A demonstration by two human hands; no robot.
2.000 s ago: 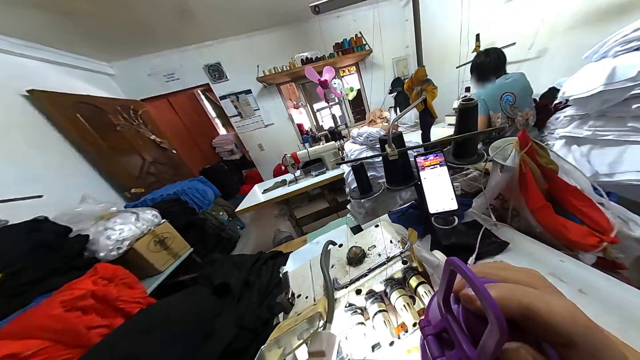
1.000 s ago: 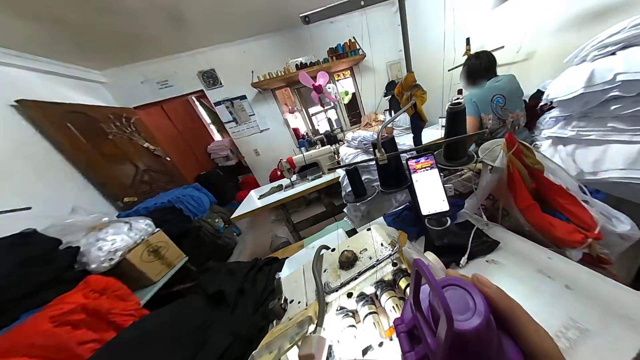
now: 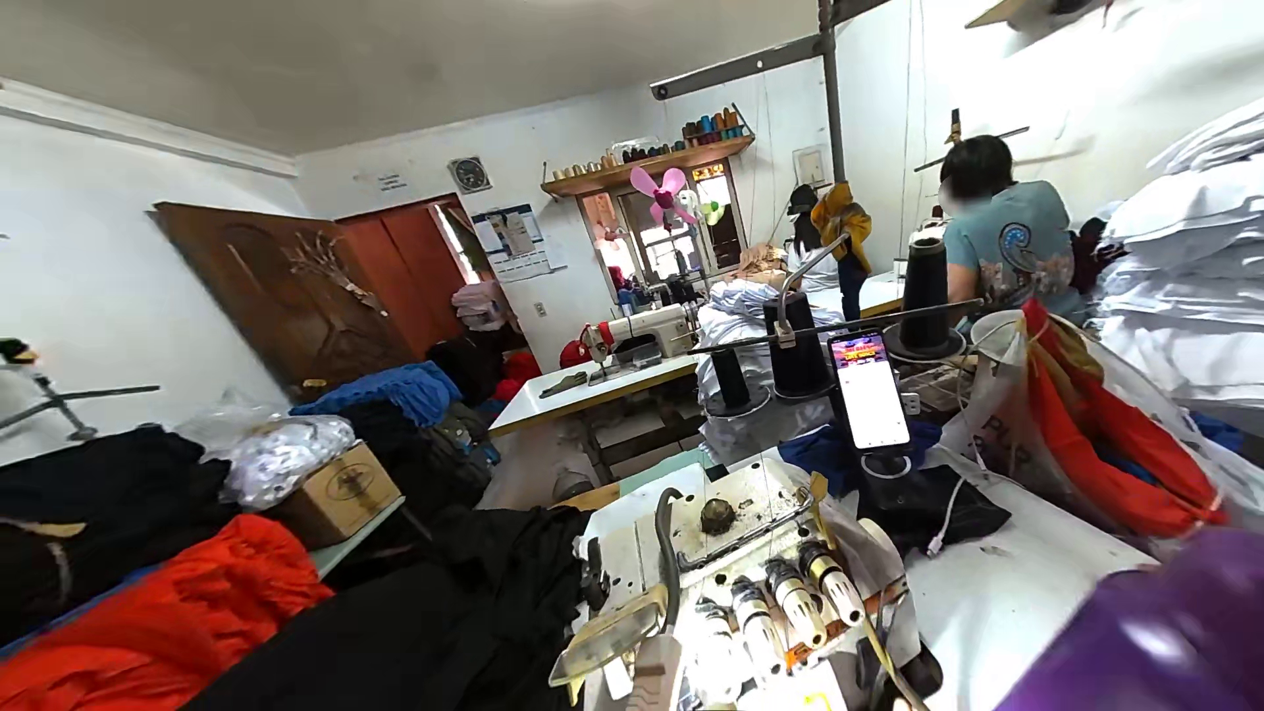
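Observation:
At the bottom right corner, cut off by the edge, a blurred purple plastic bottle [image 3: 1150,632] shows over the white table. No part of my left hand or my right hand is visible. To the bottle's left stands an overlock sewing machine [image 3: 736,583] with a row of tension dials [image 3: 790,600]. Behind the machine a lit smartphone [image 3: 869,395] is propped upright above a black pouch [image 3: 928,504]. Black thread cones [image 3: 796,351] stand behind and left of the phone, and another is at its right.
Black cloth [image 3: 444,612] lies left of the machine, beyond it red cloth [image 3: 178,602] and a cardboard box [image 3: 346,494]. At right are a plastic bag with red fabric [image 3: 1106,434] and stacked white garments [image 3: 1185,267]. A person [image 3: 1017,227] sits farther back, facing away.
The purple bottle has moved right and down to the corner of the view. The hand seen on it earlier is out of sight. The view has turned somewhat to the right and up.

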